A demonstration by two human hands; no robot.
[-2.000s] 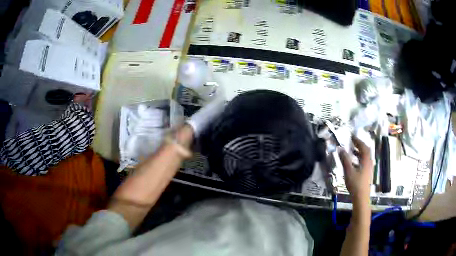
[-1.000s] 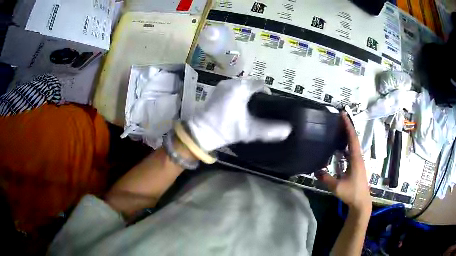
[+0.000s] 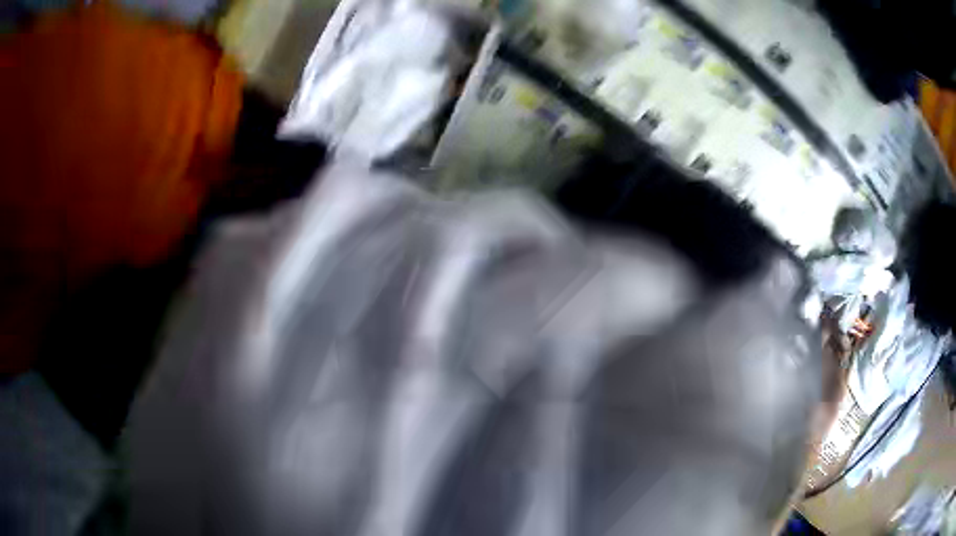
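Observation:
The black fan [image 3: 671, 215] shows only as a blurred dark shape in the middle, behind a large grey-white folded shape. That shape is very close to the camera, fills the lower middle and hides most of the work. I cannot tell whether it is my gloved left hand or clothing. A thin skin-coloured strip shows at its right edge, perhaps part of my right hand, but no fingers can be made out. Any grip on the fan is hidden.
The small open carton holds crumpled white cloths [image 3: 383, 79] at the upper left. Printed label sheets [image 3: 723, 115] cover the bench behind the fan. White cloths and a small orange item [image 3: 862, 329] lie at right. Orange fabric [image 3: 115, 126] is at far left.
The view has tilted and come closer, with heavy blur. My gloved left hand and bare right hand, clear on the fan before, are no longer distinct. The cleaner bottle has left the view.

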